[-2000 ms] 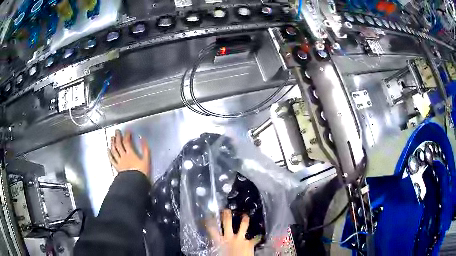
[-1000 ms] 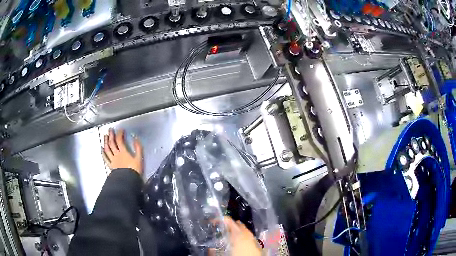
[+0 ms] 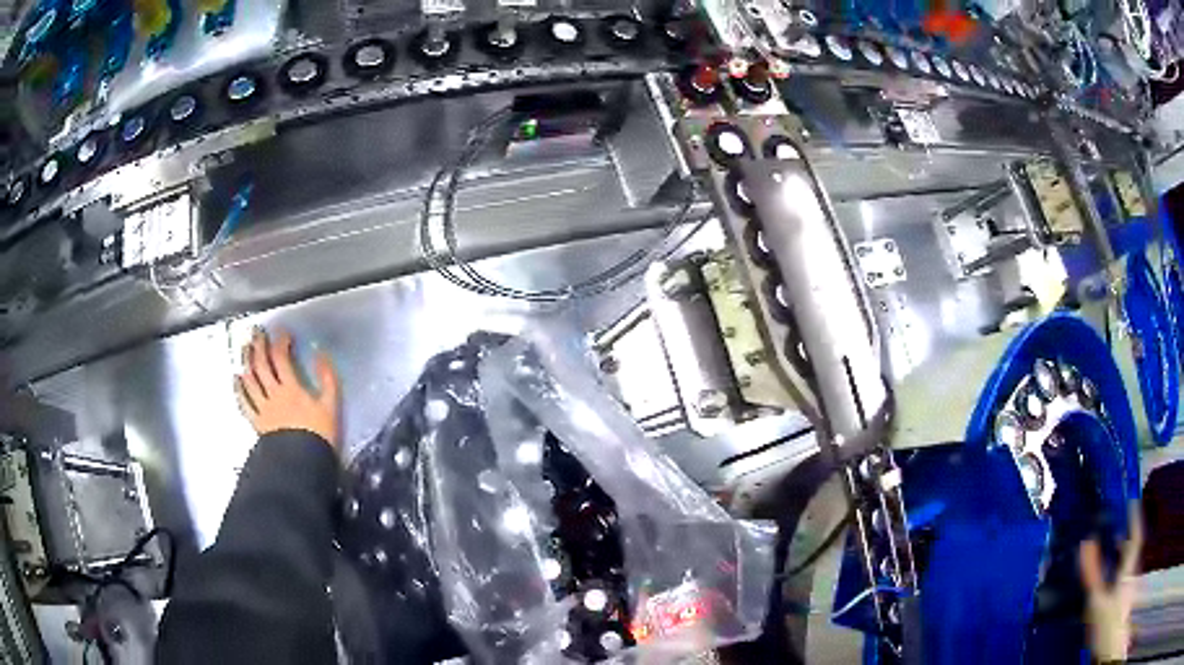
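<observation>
A clear crinkled poly bag [image 3: 468, 507] full of small round black parts with pale centres stands at the lower middle, its mouth open, reddish print near its lower right edge. My left hand [image 3: 287, 386] lies flat on the shiny metal base plate [image 3: 377, 318], left of the bag, fingers spread, holding nothing. My right hand [image 3: 1110, 591] is at the lower right over the large blue bowl feeder [image 3: 984, 520], small and blurred, fingers apart. Whether parts are in it cannot be told. Round parts line the bowl's track.
A conveyor track [image 3: 273, 101] with round parts crosses the back. A feed track [image 3: 821, 292] with a grey cover runs from it towards the blue bowl. A cable coil [image 3: 448, 247] lies on the ledge near a dark box [image 3: 552, 130] with a green light.
My right hand has left the bag and moved right to the blue bowl. The bag's mouth now shows more openly. My left hand stays on the plate. The view has shifted slightly right.
</observation>
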